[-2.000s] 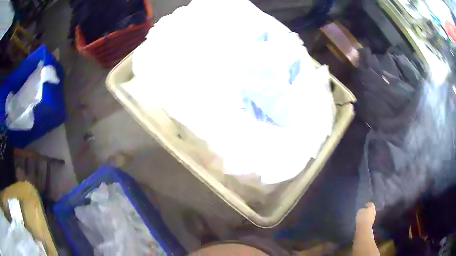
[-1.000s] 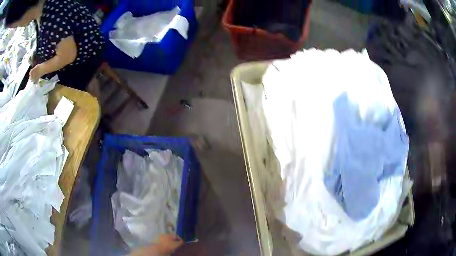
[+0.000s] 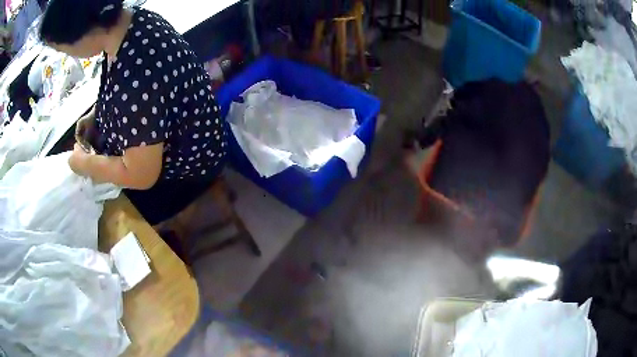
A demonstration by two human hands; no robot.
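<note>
Neither of my hands is in view. Nearest me, a cream bin (image 3: 427,328) heaped with white garments (image 3: 525,332) is cut off by the bottom edge at lower right. A red-orange basket (image 3: 441,198) heaped with dark garments (image 3: 492,143) stands beyond it on the floor. A blue crate (image 3: 207,322) with pale cloth shows blurred at the bottom edge, left of centre.
At left, a person (image 3: 162,97) in a dotted top handles white cloth at a wooden-edged table (image 3: 164,307). A blue tub (image 3: 307,194) holds white cloth. A light-blue tub (image 3: 482,52) stands at the back. Stools (image 3: 341,43) stand behind.
The view has swung left and upward. The cream bin has shifted to the lower right, and the seated person and red-orange basket show more fully. The hand at the bottom has left the picture.
</note>
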